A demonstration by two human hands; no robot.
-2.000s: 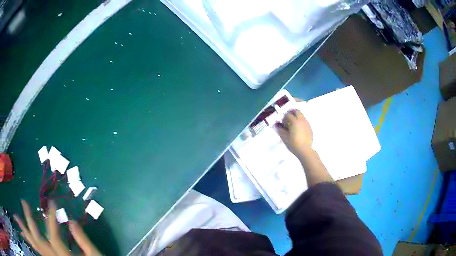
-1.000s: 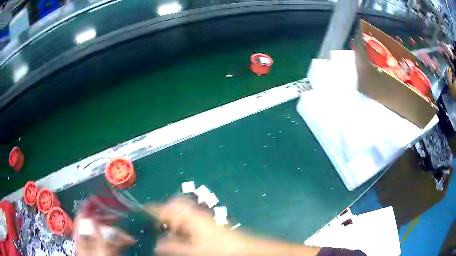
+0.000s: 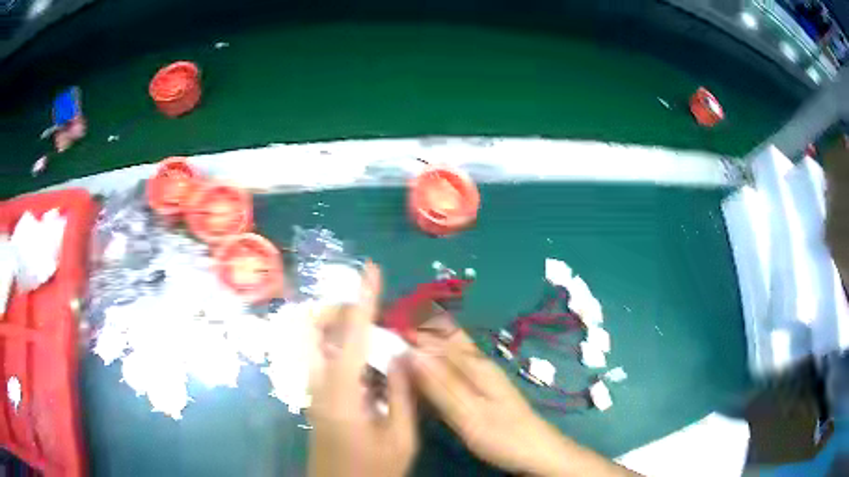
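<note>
My left hand (image 3: 358,401) and my right hand (image 3: 484,396) meet at the lower middle, both blurred. Between them is a bundle of wired modules (image 3: 384,349), with white squares at the palms and dark-red wires with small plugs sticking out toward the back. Several more wired modules (image 3: 594,347) lie in a loose curve on the green bench to the right of my right hand. An orange-red plastic housing (image 3: 444,200) sits behind my hands, by the rail. Three more housings (image 3: 220,213) stand at the left beside the heap of toothed discs (image 3: 186,340).
A red parts tray (image 3: 42,349) with white pieces is at the far left. The pale rail (image 3: 559,163) crosses behind. On the belt are a housing (image 3: 175,88), another at the right (image 3: 707,107) and a blue-and-red part (image 3: 67,116). White trays (image 3: 791,261) stand at the right edge.
The view has swung left, from the white sheets to the disc heap. My right hand has come from the sheets over to my left hand, and both now hold the wired modules.
</note>
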